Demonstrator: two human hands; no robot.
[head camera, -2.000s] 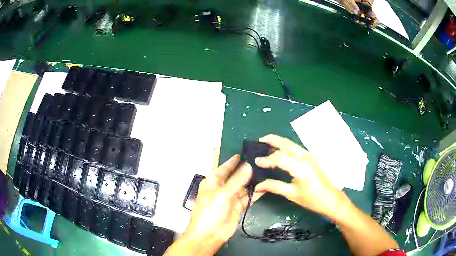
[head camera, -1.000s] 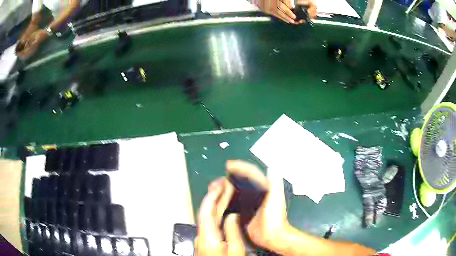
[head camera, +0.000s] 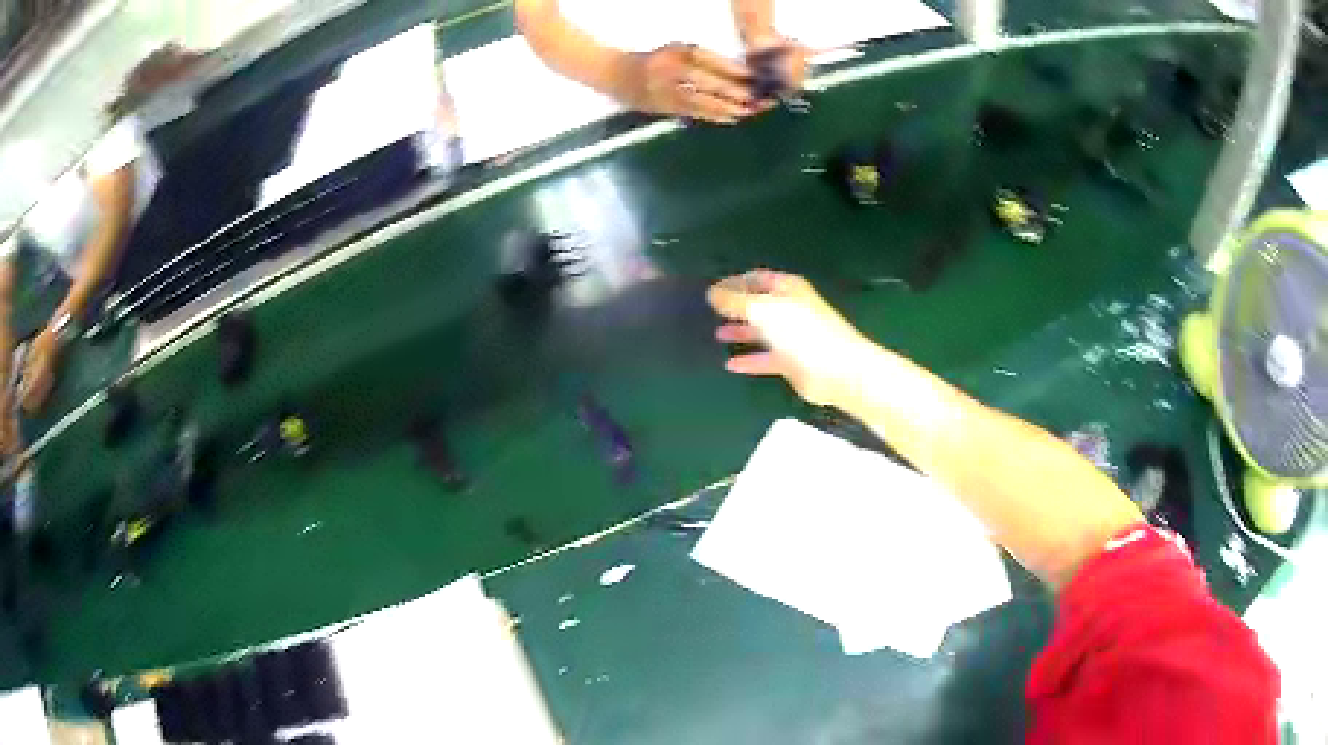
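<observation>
My right hand reaches out over the green conveyor belt, with its fingers apart and nothing seen in it. A blurred dark smear lies just left of the fingertips; I cannot tell what it is. A dark object with cable-like strands is on the belt further left. My left hand is out of the picture. Black covers stand in rows on the white board at the lower left, cut off by the bottom edge.
White sheets lie on the bench below my forearm. Boards with yellow parts and dark pieces are on the belt. A fan stands at right, beside a partly hidden dark object. Another person's hands work across the belt.
My right hand has left the black adapter block and stretched forward over the belt. My left hand and the block are no longer identifiable in view. The view has swung up and tilted.
</observation>
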